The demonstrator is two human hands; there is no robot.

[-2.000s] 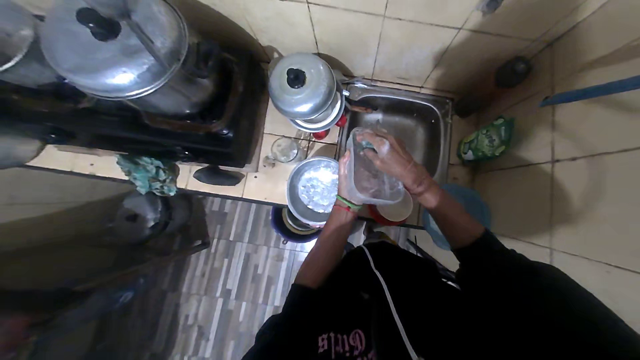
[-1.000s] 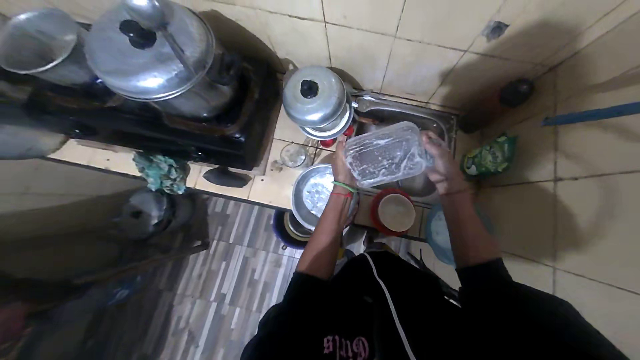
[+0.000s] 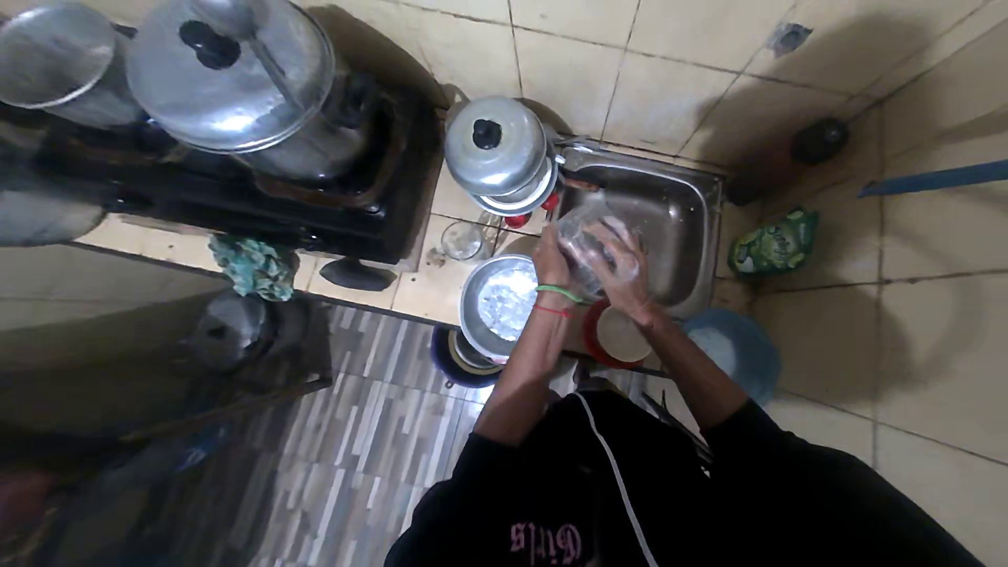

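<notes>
A clear plastic container [image 3: 581,250] is held over the left part of the steel sink [image 3: 685,236]. My left hand [image 3: 551,261] grips its left side; a green band and a red band circle that wrist. My right hand [image 3: 618,266] lies over the container with its fingers bent, and whether a sponge is under them cannot be told. Just left of my left hand sits a metal basin [image 3: 474,307] with suds or water in it. A red-rimmed bowl [image 3: 596,335] stands below my right hand. A drinking glass [image 3: 462,240] is on the tiled counter.
A lidded pot [image 3: 496,150] rests on dishes left of the sink. Farther left, a large lidded pot [image 3: 236,87] stands on the black stove [image 3: 402,165]. A green pouch [image 3: 774,242] lies right of the sink, with a blue basin [image 3: 736,354] lower down. A teal cloth [image 3: 253,266] hangs at the counter edge.
One second ago both hands held the container by its two ends; my right hand is now over it, and the container is turned. Two seconds ago my right hand was in or over it, with something teal at its fingers.
</notes>
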